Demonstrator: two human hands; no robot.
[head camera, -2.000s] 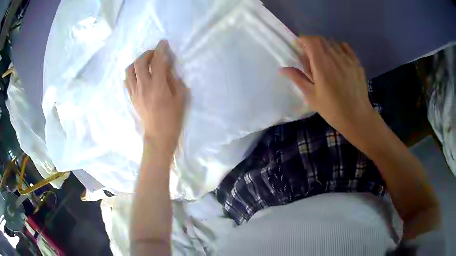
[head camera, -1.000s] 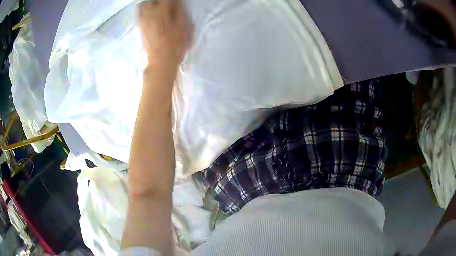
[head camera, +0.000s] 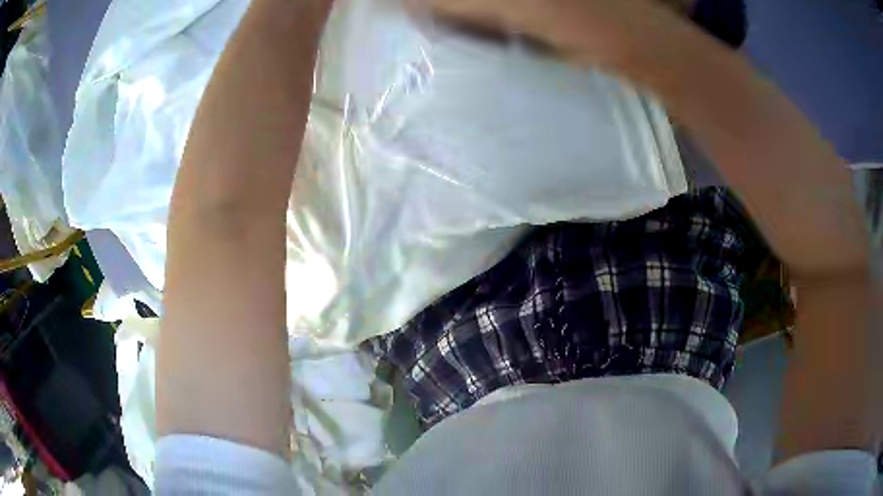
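A white garment (head camera: 484, 145) lies over the table, its rounded, seamed edge at the right and its lower edge hanging at the front. My left forearm reaches over the garment to the top edge; my left hand is out of the picture. My right arm bends across the upper right towards the top middle. The part of my right hand (head camera: 474, 14) that shows is blurred and cut off by the top edge, over the garment. What it holds, if anything, cannot be seen.
The grey-purple table cover (head camera: 808, 77) shows at the upper right. A dark thing (head camera: 721, 17), not clear, is behind my right arm. White cloth bundles (head camera: 334, 407) hang below the table. A yellow bar (head camera: 39, 254) and more white cloth are at the left.
My right arm has come in from the right and now reaches across the garment. My left hand has moved up out of the picture. The dark glossy object at the upper right no longer shows there.
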